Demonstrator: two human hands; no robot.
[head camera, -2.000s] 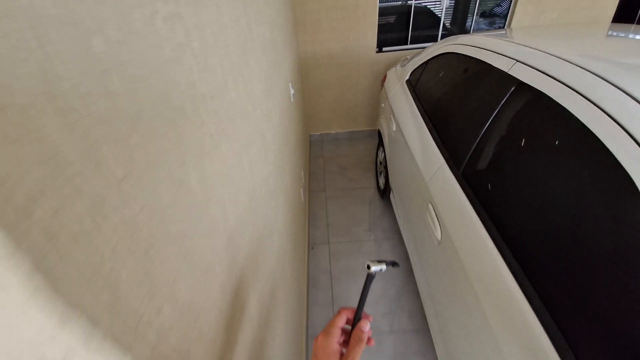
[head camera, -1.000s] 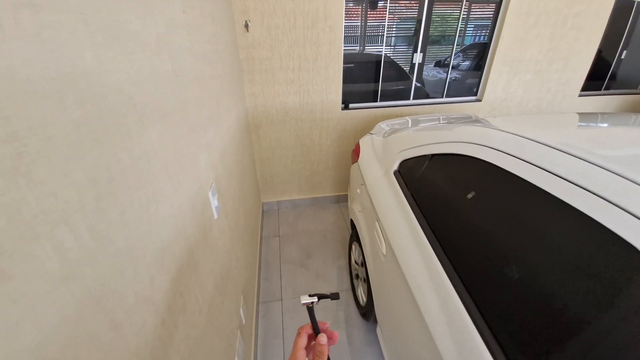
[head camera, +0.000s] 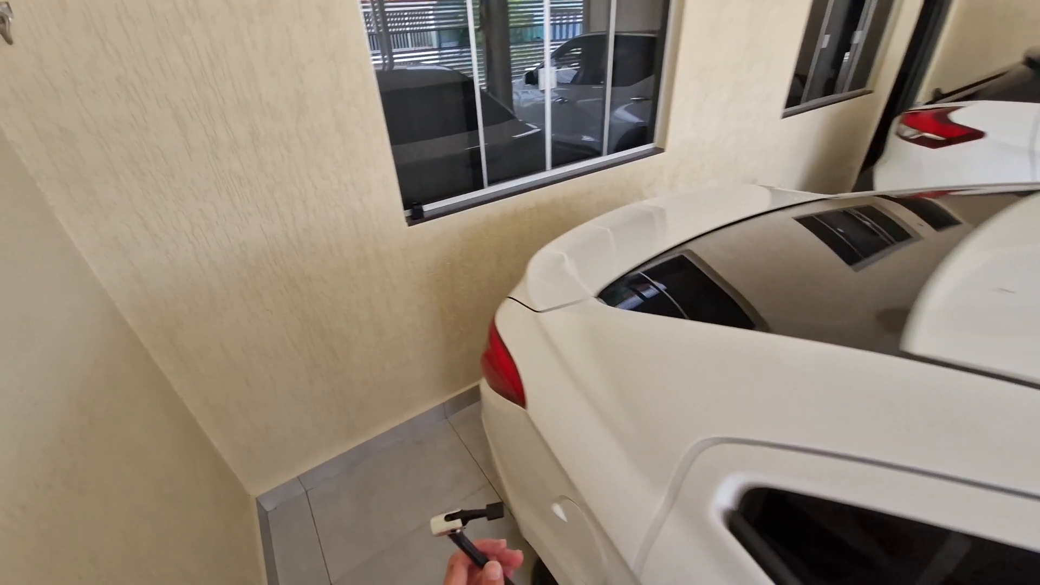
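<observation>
My left hand (head camera: 483,562) shows at the bottom edge, a little left of the middle, its fingers closed around a black hose or stem. On its end is what looks like a tyre inflator's clip-on chuck (head camera: 448,522), with a pale metal head and a black lever pointing right. The chuck is above the tiled floor, beside the rear side of a white car (head camera: 617,390); it appears apart from the bodywork. The car's red tail light (head camera: 504,367) lies above and right of the chuck. Most of the hand is cut off by the frame. My right hand is not in view.
A textured beige wall (head camera: 268,268) with a barred window (head camera: 520,106) stands behind the car, meeting a side wall (head camera: 97,422) at left. Grey floor tiles (head camera: 390,504) lie between. Another white car (head camera: 967,154) stands at the upper right.
The view has moved forward along the car and turned right toward its rear. My left hand keeps hold of the chuck's hose or stem and is now beside the car's rear side.
</observation>
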